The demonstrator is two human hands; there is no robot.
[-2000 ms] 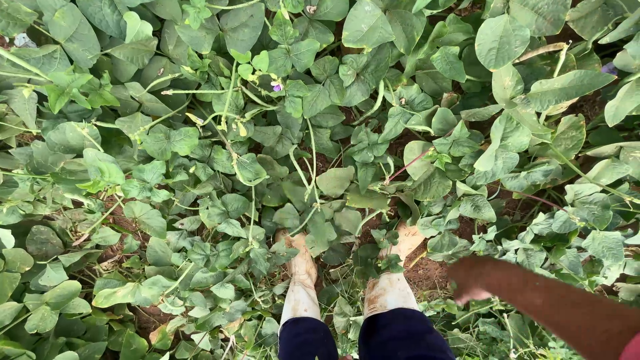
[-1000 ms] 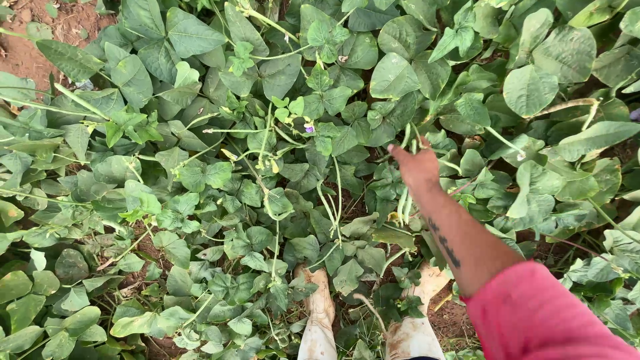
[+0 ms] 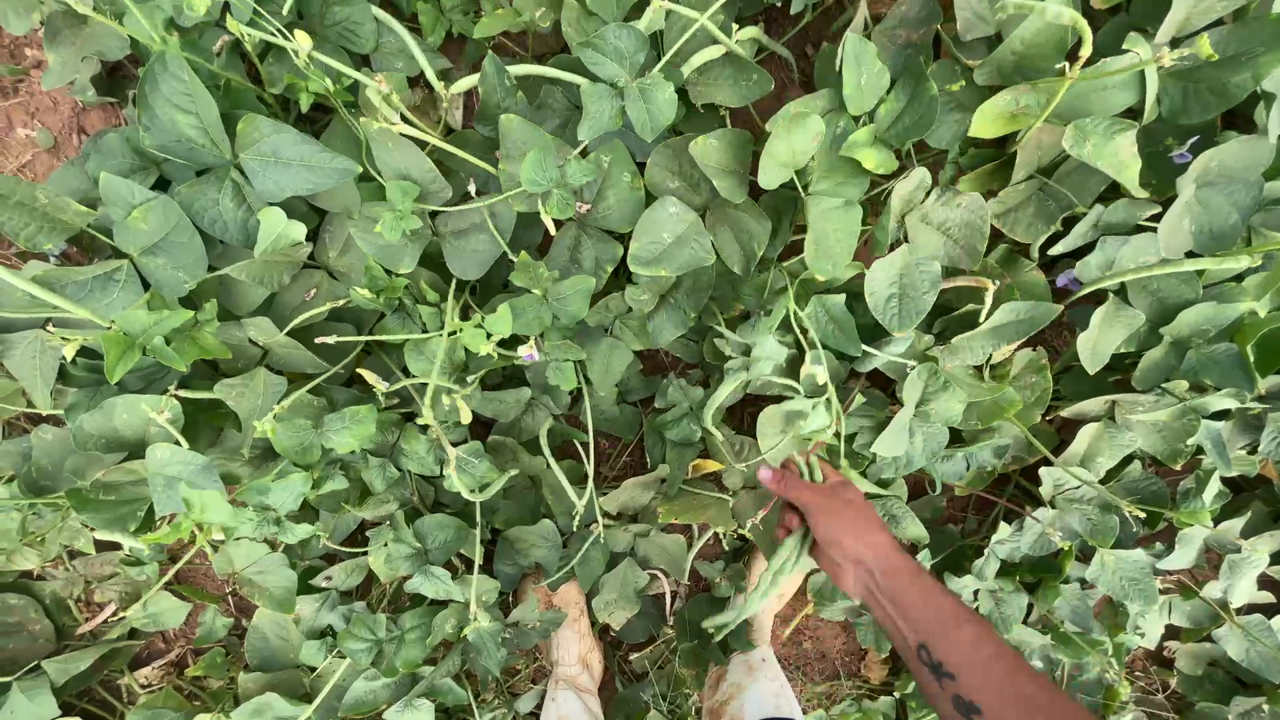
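My right hand (image 3: 825,510) is closed around several green bean pods (image 3: 765,585), which hang below it towards the right foot. Its thumb and fingertips also touch a vine with pods and leaves (image 3: 790,425) just above. Longer pods (image 3: 565,465) hang among the leaves left of the hand, near a small purple and white flower (image 3: 528,351). More pods (image 3: 520,75) show at the top. My left hand is not in view.
Dense leafy bean plants (image 3: 670,238) spread around me. My two feet and lower legs, in pale, soil-stained coverings (image 3: 573,650), stand among them at the bottom. Reddish bare soil (image 3: 820,640) shows beside the right foot and at the top left corner (image 3: 40,110).
My right hand has come down from higher among the leaves towards my right foot. A bundle of pods now shows plainly hanging from it. The view has shifted.
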